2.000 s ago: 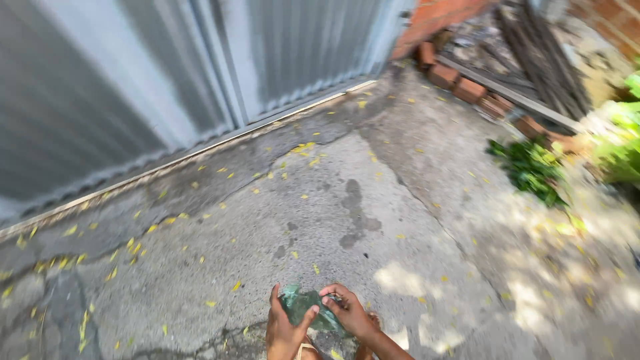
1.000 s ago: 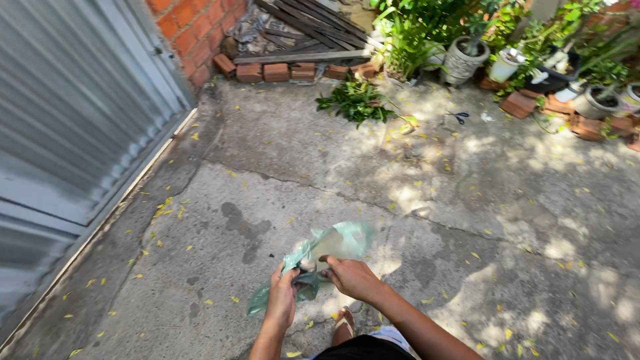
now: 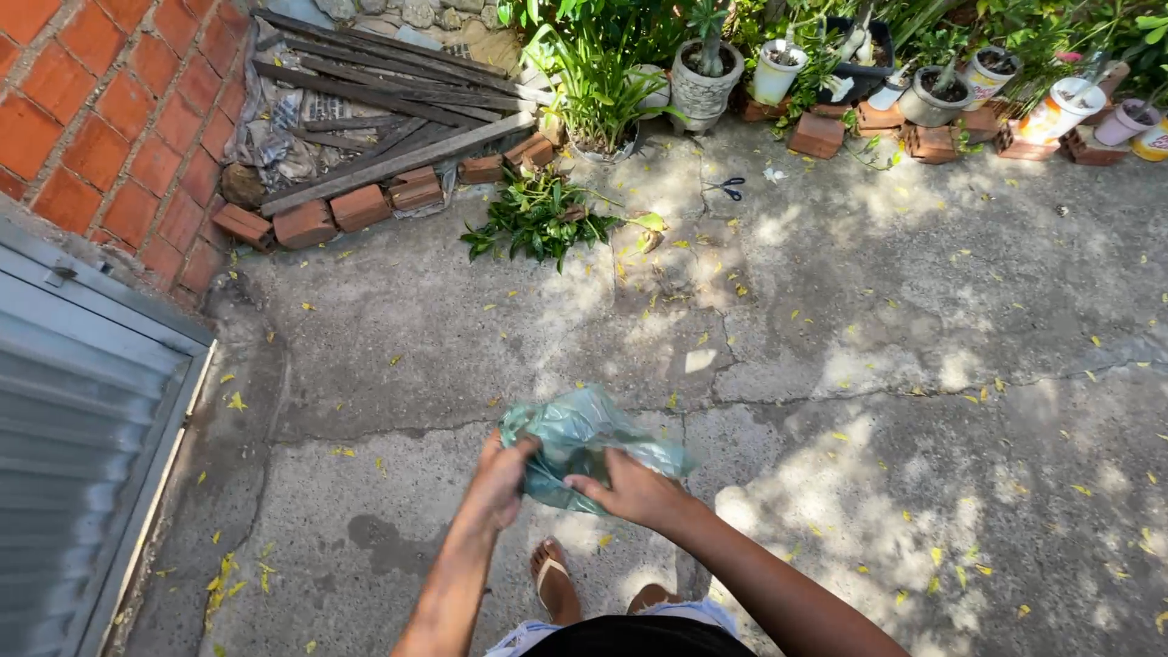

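Note:
A translucent green plastic bag [image 3: 584,438] is spread between my two hands in front of my body. My left hand [image 3: 506,474] grips its left edge, with the thumb over the film. My right hand [image 3: 630,488] is at the bag's lower right side, fingers partly hidden in or behind the film; whether they pinch it cannot be told. On the concrete farther off lie a heap of cut leafy stems [image 3: 543,214] and dark-handled scissors [image 3: 730,188].
Loose bricks [image 3: 360,208] and old wooden boards [image 3: 392,155] border the far left corner by a brick wall [image 3: 137,119]. A corrugated metal gate [image 3: 82,438] stands at left. Potted plants, one in a grey textured pot [image 3: 703,87], line the far edge. Yellow leaves dot the concrete.
The green bag, bunched between my hands two seconds ago, is spread wider now. The view has swung right, from the gate towards the plants.

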